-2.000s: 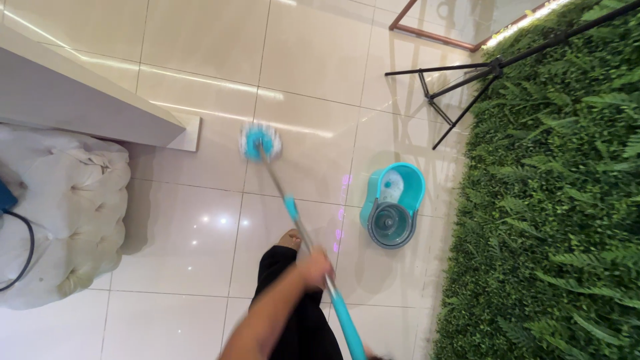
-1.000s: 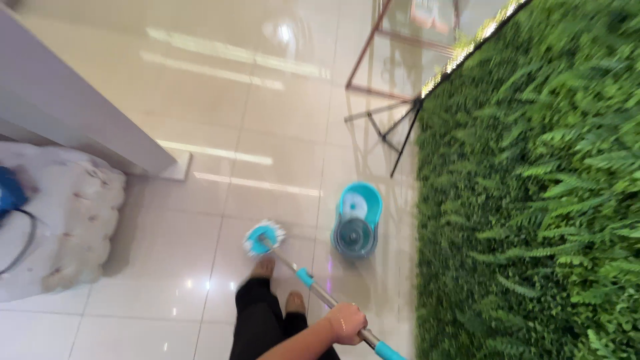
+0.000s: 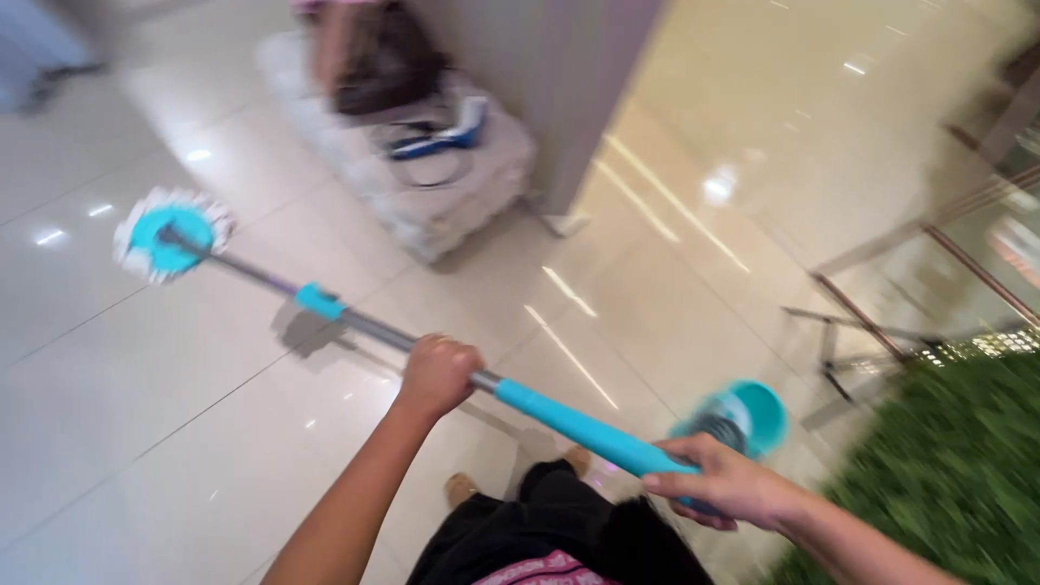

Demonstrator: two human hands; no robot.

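Note:
A spin mop with a turquoise grip [image 3: 577, 424] lies slantwise across the view, its grey pole running to the upper left. My left hand [image 3: 441, 375] is closed around the grey pole just beyond the grip. Around the grip's end is my right hand [image 3: 711, 481], thumb on top. The round mop head [image 3: 172, 234], turquoise with a white fringe, is at the far left over the glossy tiles; whether it touches them I cannot tell. Behind my right hand stands a turquoise mop bucket [image 3: 764, 416] with a grey spin basket, blurred and partly hidden.
A tufted pale ottoman [image 3: 455, 195] bears a dark bag [image 3: 390, 69] and a blue-and-white object [image 3: 439, 140]. Beside it rises a grey panel [image 3: 561, 89]. Black stand legs [image 3: 829, 349] and a metal frame [image 3: 869, 321] are at the right, near an artificial green hedge [image 3: 918, 463].
The mop head has swung out to the left, away from my feet. My right hand now shows on the grip's end. The view has turned strongly toward the ottoman.

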